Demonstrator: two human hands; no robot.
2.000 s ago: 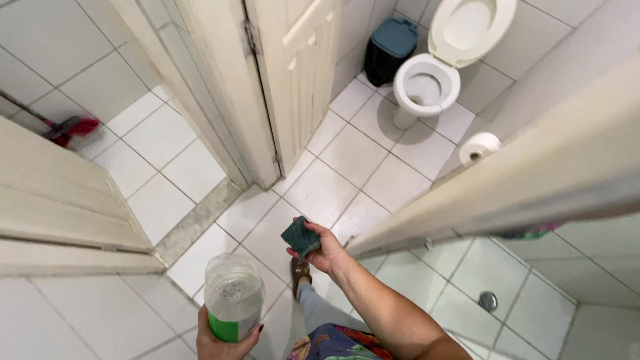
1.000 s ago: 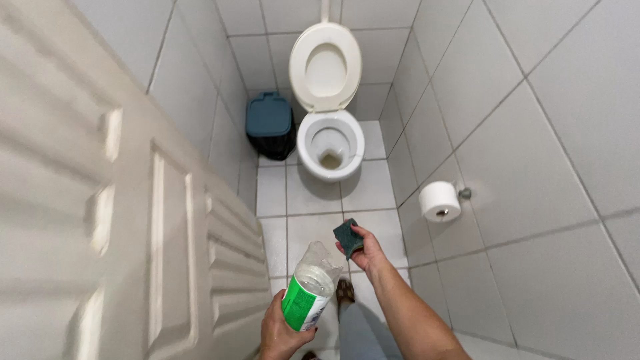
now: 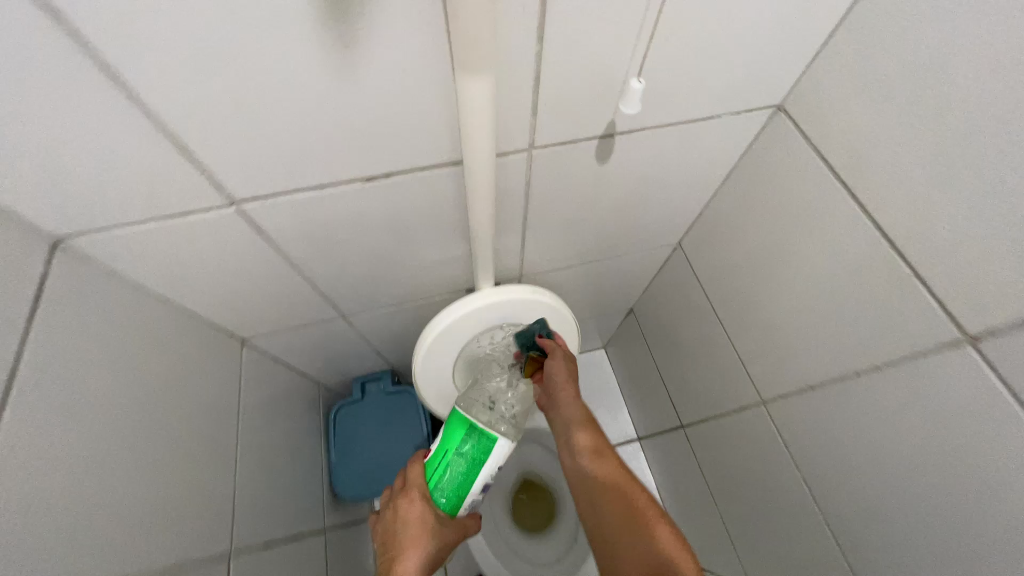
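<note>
My left hand (image 3: pixel 420 512) grips the lower part of a clear plastic bottle (image 3: pixel 472 448) with a green and white label; its top is cut away. The bottle is tilted, its open end toward the upper right, in front of the raised toilet seat (image 3: pixel 436 352). In my right hand (image 3: pixel 558 372) is a scouring sponge (image 3: pixel 534 336), dark green on one side with some yellow showing, close beside the bottle's mouth. Whether the sponge touches the bottle, I cannot tell. Below both hands is the toilet bowl (image 3: pixel 534 552), with yellowish water in it, partly hidden by the bottle and my right forearm.
A blue lidded bin (image 3: pixel 372 448) stands left of the toilet. A white pipe (image 3: pixel 478 176) runs down the tiled back wall to behind the seat. At the upper right hangs a pull cord with a white end (image 3: pixel 632 96). Tiled walls close in on both sides.
The view has moved in from the doorway to the toilet. Both hands, with the bottle and the sponge, are now in front of the raised seat; one second ago they were short of the bowl.
</note>
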